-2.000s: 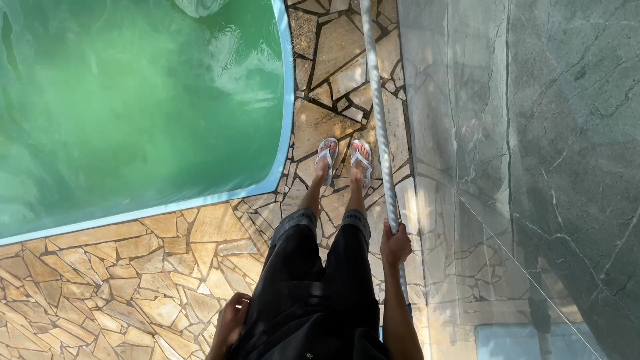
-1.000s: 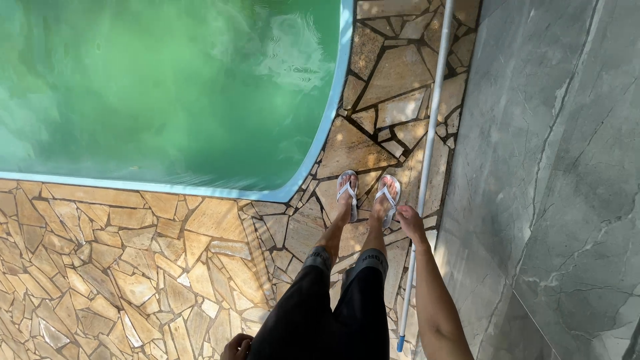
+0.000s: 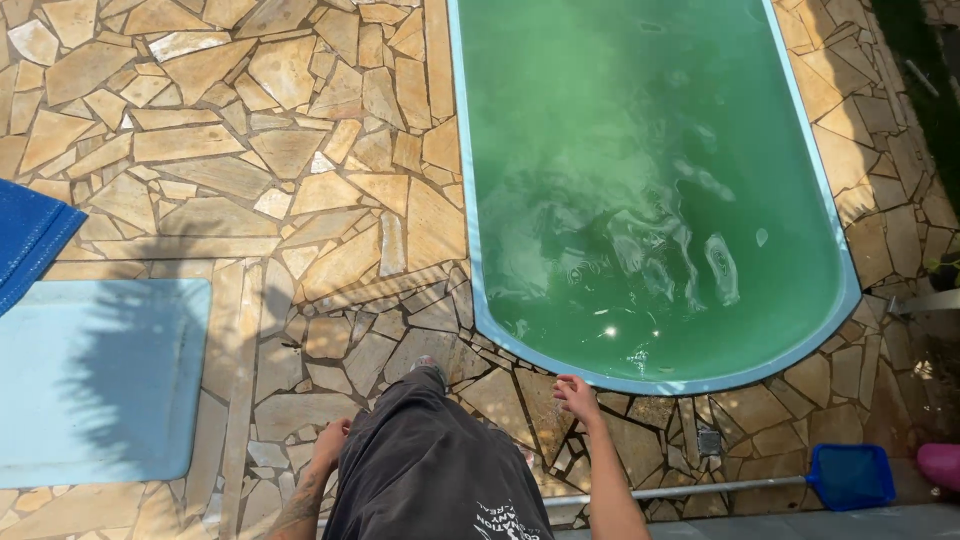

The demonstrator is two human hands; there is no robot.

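Observation:
My right hand (image 3: 576, 397) hangs beside the near rounded end of the pool, fingers loosely curled, with nothing visible in it. Below it, behind my forearm, a long metal pole (image 3: 697, 489) lies along the base of a grey surface, with a blue leaf skimmer net (image 3: 852, 475) on its right end. Near my left thigh is my left hand (image 3: 332, 442), partly curled, seen from the back; its palm is hidden. Green water (image 3: 645, 225) fills the pool, whose rim (image 3: 474, 247) is light blue.
A light blue shallow basin (image 3: 97, 382) lies at left, a folded blue cover (image 3: 30, 240) above it. Irregular stone paving (image 3: 217, 150) surrounds the pool. A small drain cover (image 3: 709, 442) sits near the rim. A pink object (image 3: 940, 465) stands at the right edge.
My right hand gripped the pole two seconds ago and has let it go; the pole now lies low, crosswise in view. The view has turned strongly, bringing in the basin and skimmer net.

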